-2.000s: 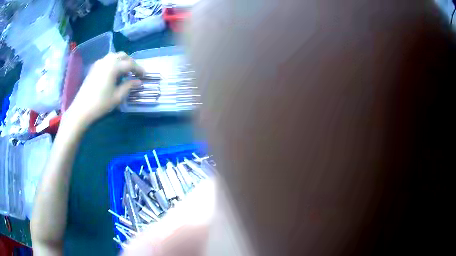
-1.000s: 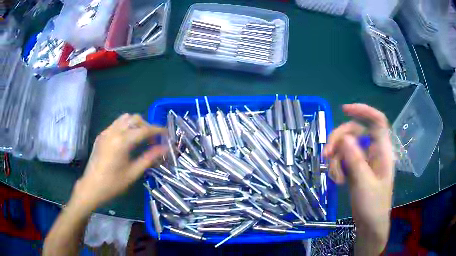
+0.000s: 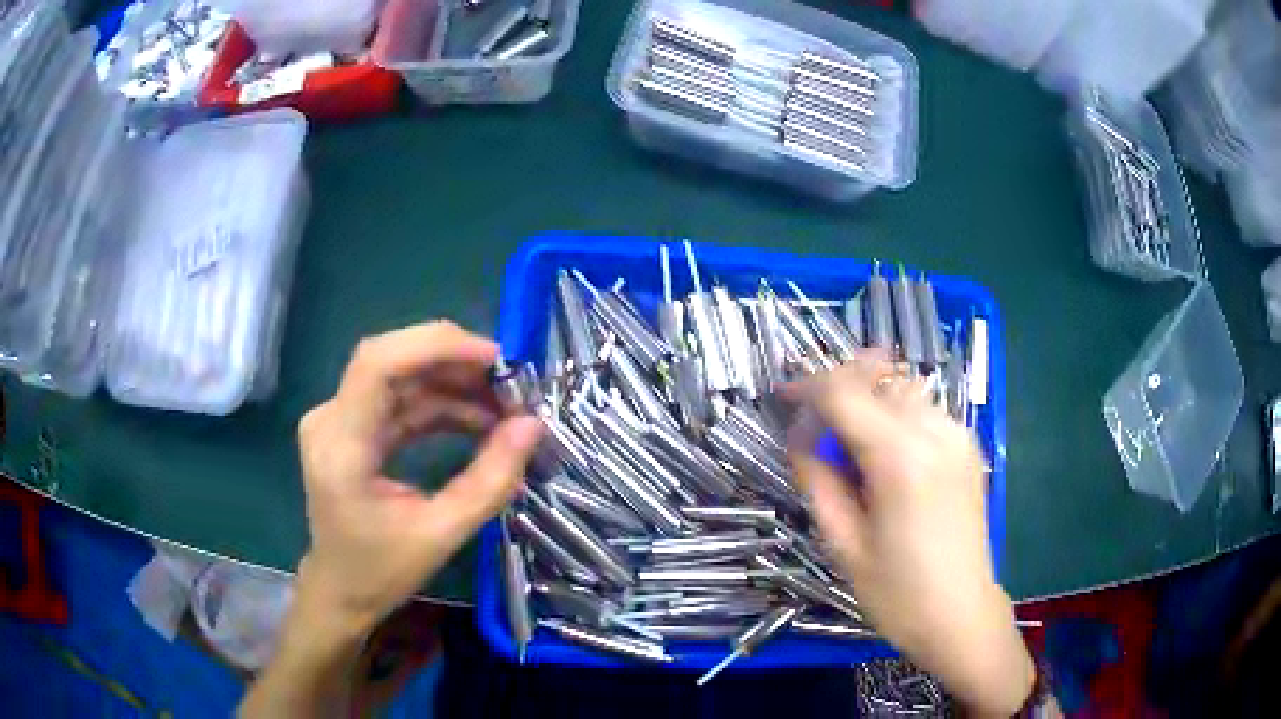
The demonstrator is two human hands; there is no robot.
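Observation:
The blue parts bin (image 3: 523, 302) is heaped with shiny silver cylindrical parts with thin stems (image 3: 639, 471). My left hand (image 3: 422, 457) is at the bin's left edge, with a cylindrical part (image 3: 517, 382) between thumb and fingertips, its dark end up. My right hand (image 3: 899, 492) is over the right half of the bin, fingers bent down towards the parts and slightly blurred. A small blue thing (image 3: 836, 450) shows in its grip; its shape is mostly hidden. The right fingertips' contact with the parts cannot be made out.
A clear packing box (image 3: 899, 155) with rows of cylinders stands beyond the bin. A side box (image 3: 485, 87) and red tray (image 3: 302, 96) are upper left, closed boxes (image 3: 211, 267) left. A right-hand box (image 3: 1131, 197) and tilted clear container (image 3: 1187, 407) are right. Plastic bags hang below the table edge.
My right hand has moved left, from beside the bin to over its parts. My left thumb and fingers have closed on a part. The view has shifted, so the bin appears further right.

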